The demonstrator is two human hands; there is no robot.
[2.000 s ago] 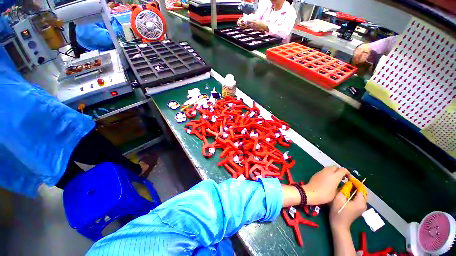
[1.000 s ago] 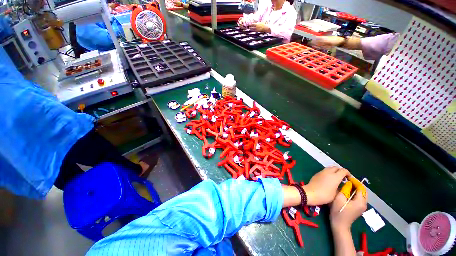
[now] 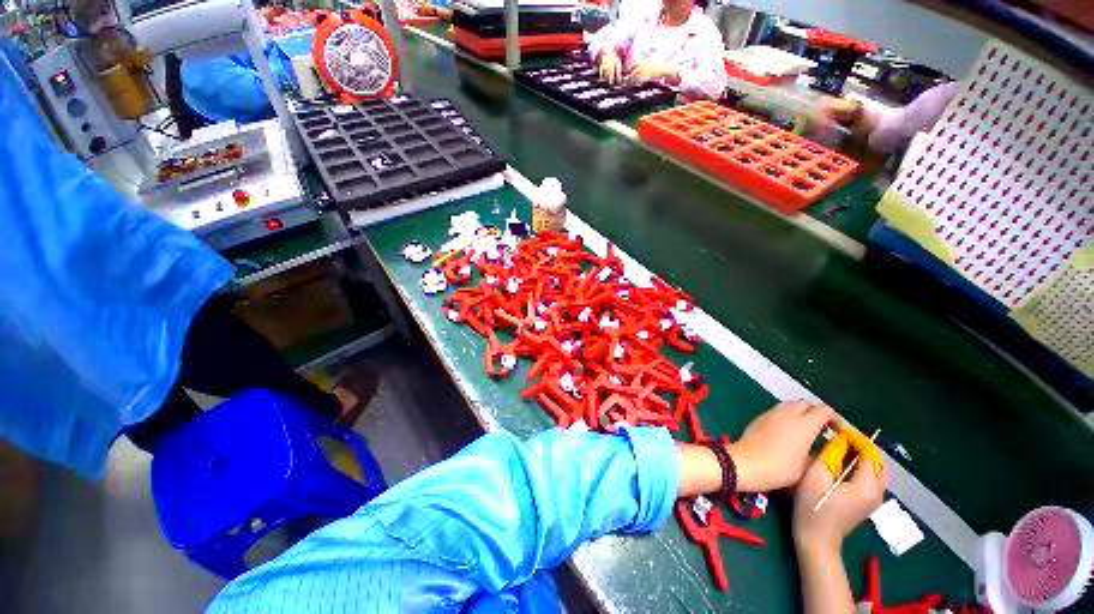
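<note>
My left hand (image 3: 777, 446), with a dark bead bracelet, reaches in from the left. Its fingertips meet those of my right hand around a small workpiece (image 3: 830, 434), of which only a pale bit shows. My right hand (image 3: 840, 494), with yellow-orange finger cots (image 3: 836, 450), holds a thin pale wooden stick (image 3: 847, 470) slanting between its fingers. Red spring clamps (image 3: 588, 324) with white pieces in their jaws lie piled left of my hands. One clamp (image 3: 716, 540) lies just below my left wrist. A small white paper (image 3: 896, 527) lies right of my right hand.
A pink-white fan (image 3: 1041, 558) stands at the lower right. A pale bottle (image 3: 549, 206) stands behind the pile. A black compartment tray (image 3: 396, 150) is at the far bench end. The dark green conveyor (image 3: 720, 258) carries a red tray (image 3: 746, 154). A blue stool (image 3: 258, 480) is left.
The stick has shifted slightly in my right fingers. A small pale piece now lies beyond my right hand by the conveyor edge. The people across the conveyor moved their hands, and the blue-smocked person shifted.
</note>
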